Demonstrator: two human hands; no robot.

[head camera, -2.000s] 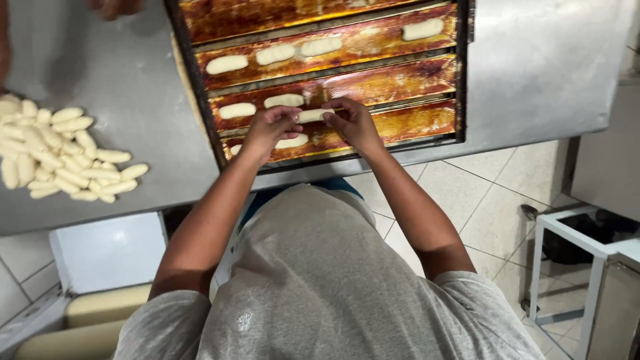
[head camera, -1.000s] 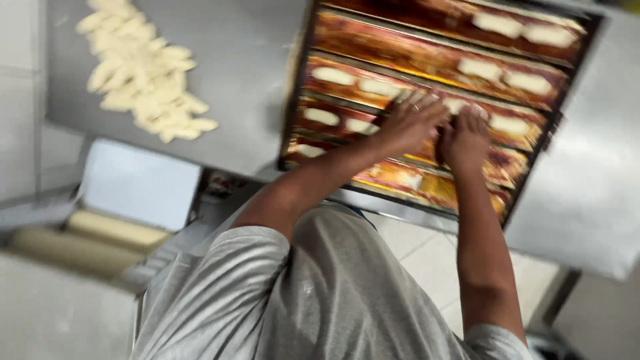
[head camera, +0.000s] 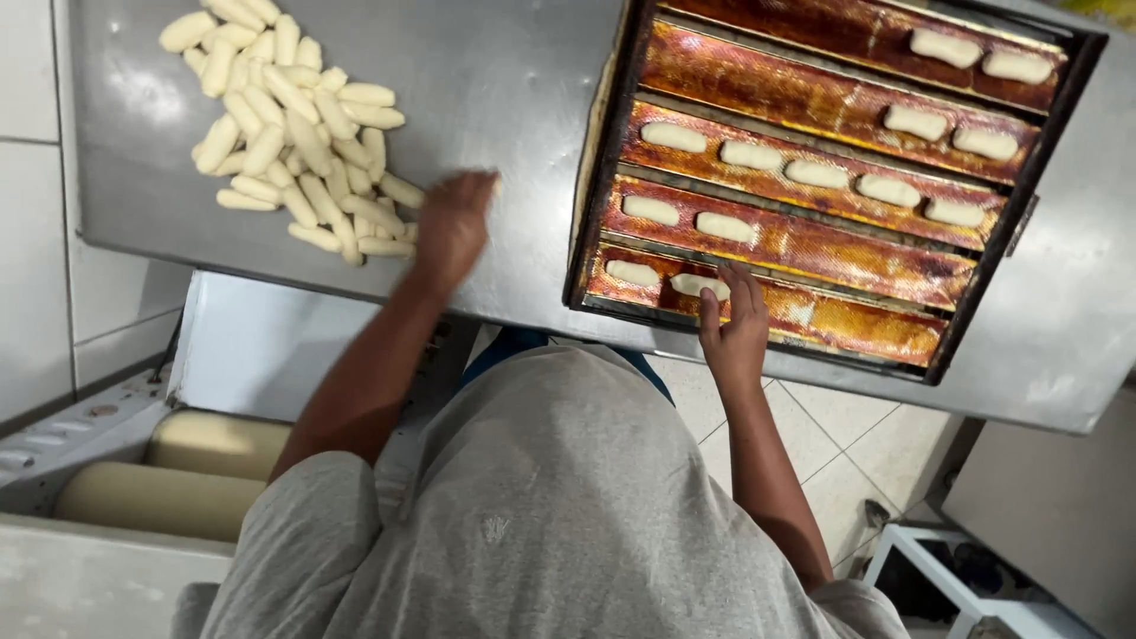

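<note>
A heap of raw dough rolls (head camera: 306, 142) lies at the left of the metal table. My left hand (head camera: 454, 226), blurred, is at the heap's right side; its fingers are bunched, and whether they hold a roll cannot be told. On the right lies a dark-framed baking tray (head camera: 599, 186) with several greasy, browned channels. My right hand (head camera: 738, 311) is over its nearest channel, fingers apart, its thumb and fingertips at the right end of a dough roll (head camera: 697, 286) lying there. Another dough roll (head camera: 632, 272) is left of that one. More rolls sit spaced along the other channels.
The stainless-steel table (head camera: 524, 89) carries both heap and tray, its front edge close to my body. At lower left stands a machine with two large pale rollers (head camera: 169, 501) and a raised white panel (head camera: 271, 342). A white metal frame (head camera: 923, 550) stands at lower right.
My left hand has moved left, from the tray to the heap of dough rolls. My right hand is now over the tray's nearest channel. The view has shifted.
</note>
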